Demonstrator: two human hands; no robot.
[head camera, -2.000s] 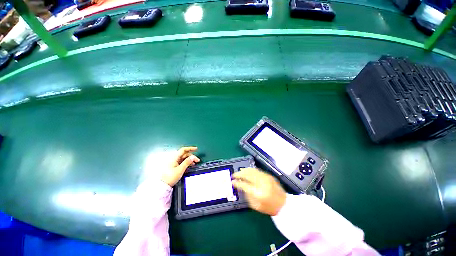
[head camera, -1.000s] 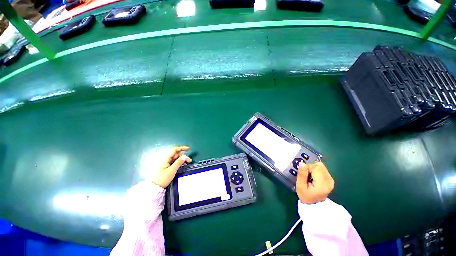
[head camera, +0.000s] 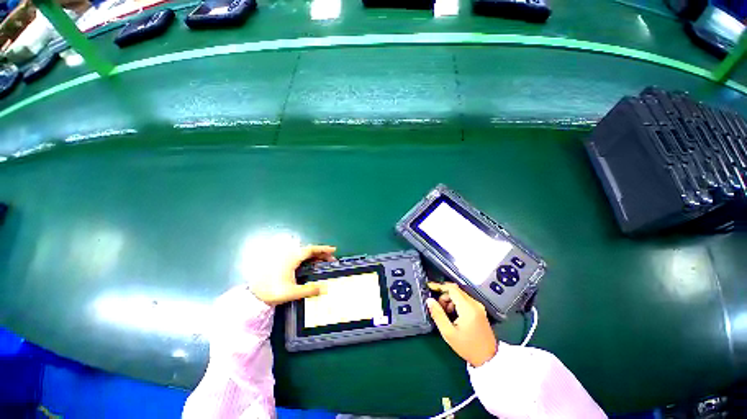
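Note:
A dark grey handheld unit (head camera: 360, 327) lies on the green bench with its screen lit pale and its keypad at the right end. My left hand (head camera: 288, 278) grips its left end, thumb over the screen and fingers at the top edge. My right hand (head camera: 461, 322) is at its right short side, thumb and fingers bent together; whether they pinch something there is too small to tell. A second unit (head camera: 469, 245) lies tilted to the right, screen lit white. A white cable (head camera: 532, 326) runs from its lower right end and passes behind my right wrist.
Dark grey units (head camera: 647, 168) stand stacked on edge at the right. A green rail (head camera: 368, 41) crosses the far side, with several units (head camera: 221, 11) beyond it. A blue bin (head camera: 90, 385) is at the lower left. A small cream tag (head camera: 446, 403) is near the bench edge.
My right hand has moved left from the second unit's keypad to the first unit's right side. My left thumb has moved onto the first unit's screen, which looks more yellowish.

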